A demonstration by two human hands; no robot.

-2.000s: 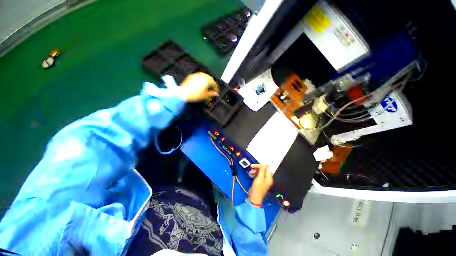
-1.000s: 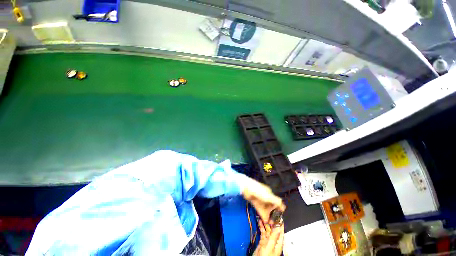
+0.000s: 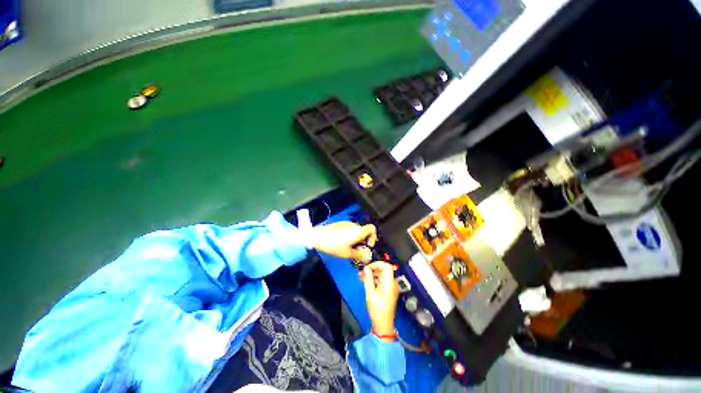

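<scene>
My left hand (image 3: 344, 239) is above the blue surface with its fingertips on a small round module (image 3: 362, 255). My right hand (image 3: 380, 295) is just below it, fingertips raised close to the module. Whether it also grips the module is too small to tell. The black component tray (image 3: 351, 150) lies beyond my hands, with a gold piece (image 3: 366, 180) in one pocket. Orange fixtures (image 3: 456, 270) with dark and silver parts in them sit at the silver base plate (image 3: 492, 288), right of my hands.
The machine head (image 3: 573, 165) with hoses is at right. The control panel (image 3: 421, 311) lies beside my right hand. A second tray (image 3: 413, 94) is by the white frame (image 3: 453, 88). A round module (image 3: 137, 101) and gold piece (image 3: 150, 90) lie on the green belt (image 3: 223, 130).
My left hand has left the tray and met my right hand, which has left the panel. The orange fixtures now stand out from under the machine head. The view has turned too.
</scene>
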